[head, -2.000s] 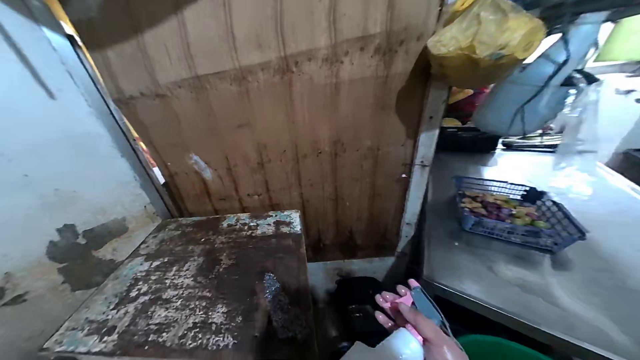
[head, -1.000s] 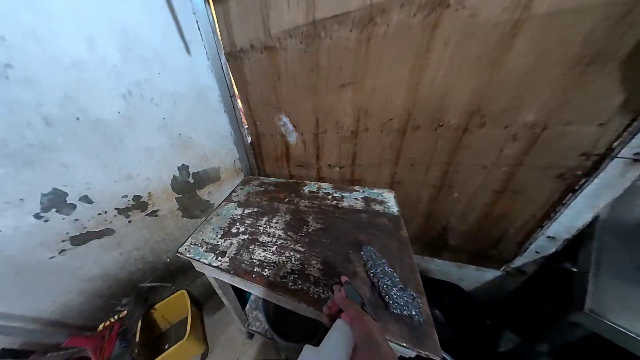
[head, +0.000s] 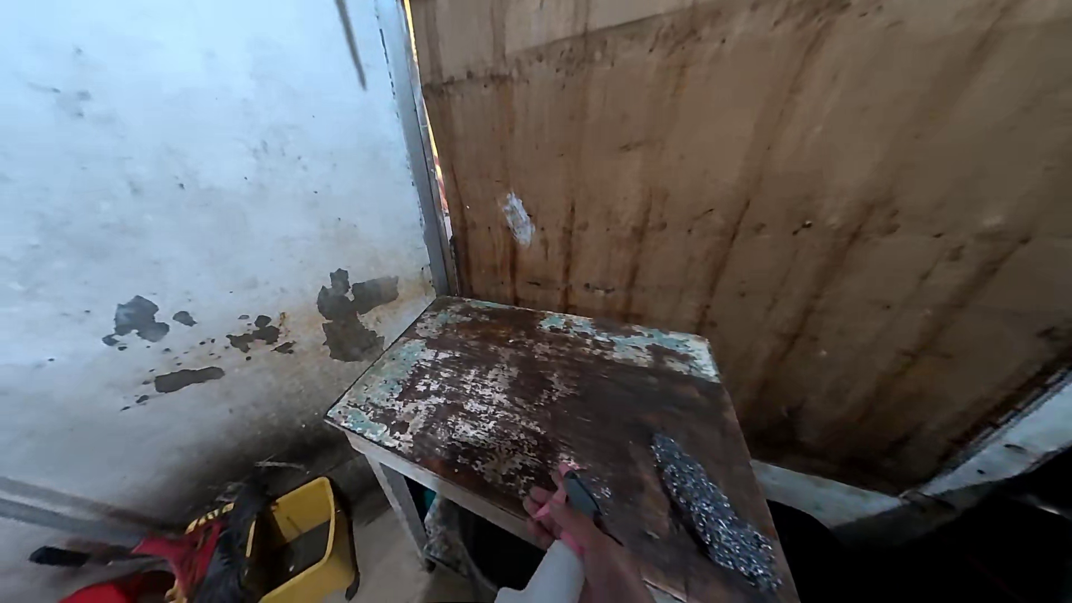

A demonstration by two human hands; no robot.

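Note:
My right hand (head: 563,517) is low in the centre of the head view, over the near edge of a worn wooden table (head: 519,394) with peeling paint. Its fingers are closed around a small dark, flat object (head: 581,494); something pink shows at the fingers. Against the wrist lies a smooth white object (head: 548,578), cut off by the frame, and I cannot tell what it is. To the right of the hand, a long piece of glittering grey material (head: 712,512) lies on the tabletop. My left hand is not in view.
A peeling white wall (head: 209,209) and a stained brown wooden panel (head: 737,167) stand behind the table. A yellow plastic container (head: 306,540) with red and black items beside it is at lower left. A dark bin-like container (head: 498,548) sits under the table.
The view has swung left, away from the metal counter and blue basket. My right hand has moved over the table edge, still holding the small dark object.

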